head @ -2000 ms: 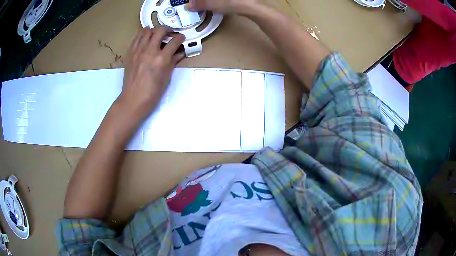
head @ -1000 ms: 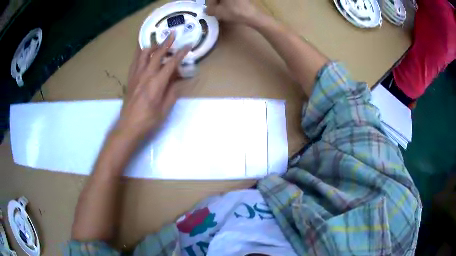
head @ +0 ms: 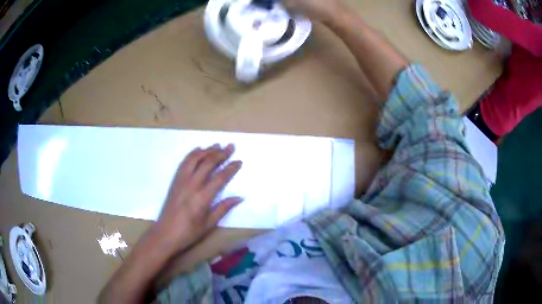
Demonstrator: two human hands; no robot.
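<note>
A long white label sheet (head: 279, 172) lies across the worktop in front of me, with thin cross lines near its right end. My left hand (head: 205, 187) rests palm down on the sheet, fingers apart, with nothing visible in it. A round white plastic base (head: 248, 56) is at the top edge, blurred and partly cut off, its tab pointing towards me. My right hand (head: 315, 7) is at the base's upper right side and grips it; the hand is blurred and its fingertips are partly cut off. A dark part shows near the base's top.
Tan cardboard (head: 119, 98) covers the worktop. More white bases lie at the upper right (head: 443, 24) and lower left (head: 27, 261). One base (head: 25, 74) is on the dark green conveyor. White sheets (head: 482, 148) are at the right, beside a person's red sleeve (head: 517, 89).
My left hand has left the base and come down onto the sheet. The base has shifted right with my right hand and turned, its tab more towards me. The view has shifted somewhat.
</note>
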